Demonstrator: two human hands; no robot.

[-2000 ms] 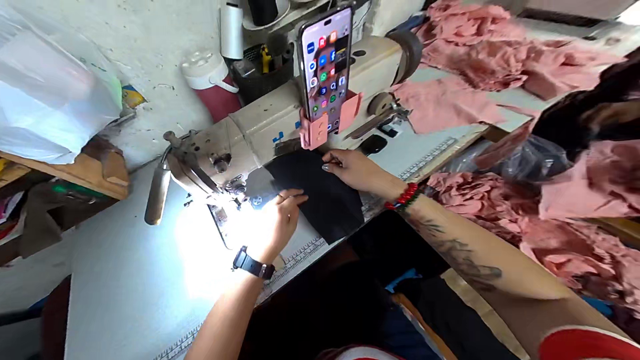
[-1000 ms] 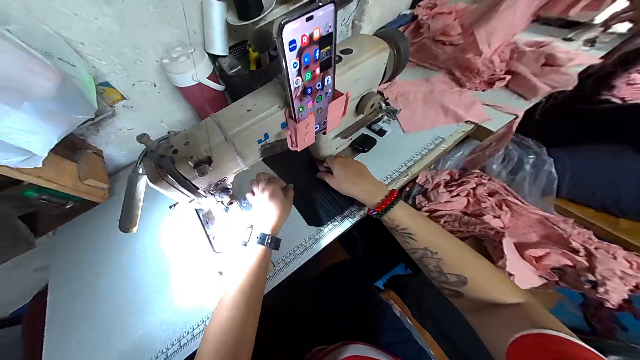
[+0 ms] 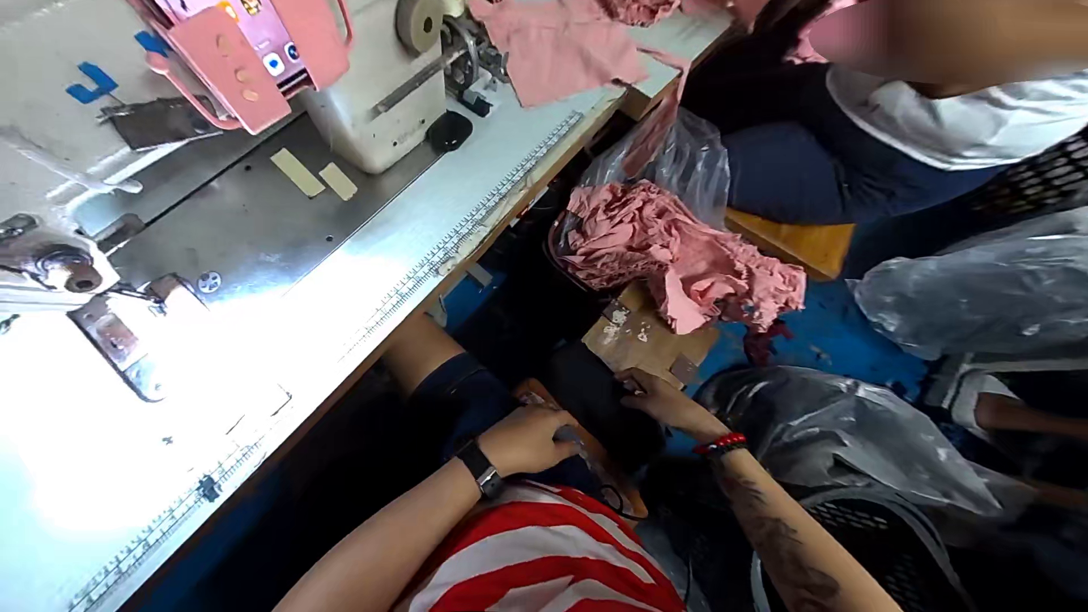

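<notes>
My left hand (image 3: 529,439), with a dark watch at the wrist, is over my lap, its fingers curled; a small dark item shows at its fingertips, too unclear to name. My right hand (image 3: 665,399), with a red bead bracelet, reaches to the right of my lap and pinches the edge of a black cloth (image 3: 595,391). The sewing machine (image 3: 365,93) stands on the white table (image 3: 280,340) at the upper left, with no cloth under its needle area. A phone (image 3: 255,38) sits in a pink holder (image 3: 225,72) on the machine.
Crumpled pink fabric (image 3: 654,238) lies in a container beside the table, above a piece of cardboard (image 3: 637,340). More pink fabric (image 3: 561,51) is on the table's far end. Clear plastic bags (image 3: 833,433) and a black basket (image 3: 884,552) stand at the right. Another person sits at the upper right.
Both hands have left the machine bed and moved down to the right, beside my lap. The black cloth that lay at the machine is gone from there. The view has swung right and down.
</notes>
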